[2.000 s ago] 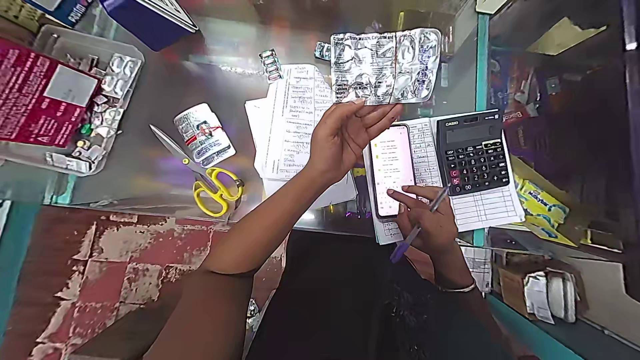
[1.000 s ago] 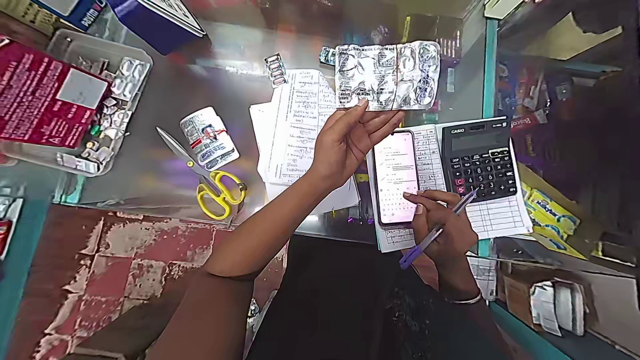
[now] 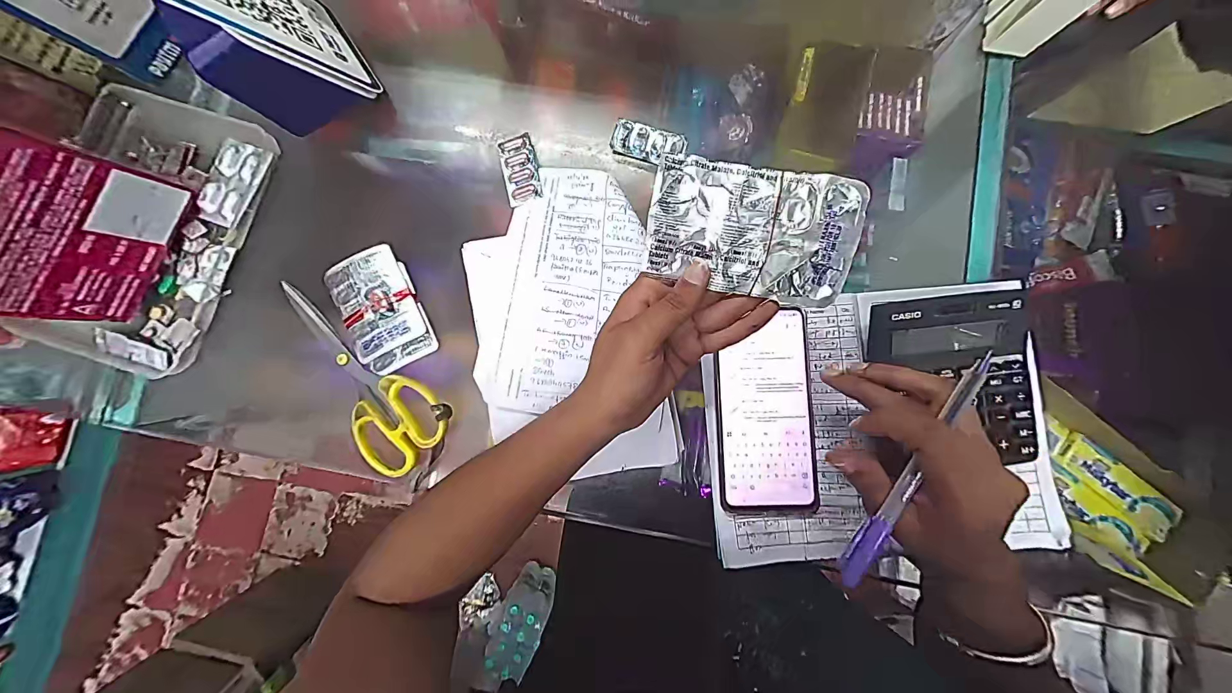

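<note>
Between the thumb and fingers of my left hand point(image 3: 664, 337) is a foil blister pack of tablets point(image 3: 751, 231), its printed back facing up. My right hand point(image 3: 934, 462) holds a purple-capped pen point(image 3: 900, 500) and hovers just right of a smartphone point(image 3: 765, 414) with a lit screen and keypad. Under the phone lie ruled papers point(image 3: 833, 337), and a black Casio calculator point(image 3: 953, 337) rests on them, partly behind my right hand. Handwritten sheets point(image 3: 549, 298) lie left of the pack. Yellow-handled scissors point(image 3: 385, 414) touch or nearly touch a stack of blister strips point(image 3: 380, 308).
A plastic tub point(image 3: 255, 192) of cut strips, with a magenta box point(image 3: 87, 231) on it, stands at left. Near it is a blue stand point(image 3: 279, 67). Small strips point(image 3: 521, 170) point(image 3: 650, 141) lie beyond the sheets. Yellow packets point(image 3: 1107, 491) sit at right, below the glass counter's edge.
My right hand has moved right, off the phone's screen, with the pen still in it. My left hand still holds the blister pack up.
</note>
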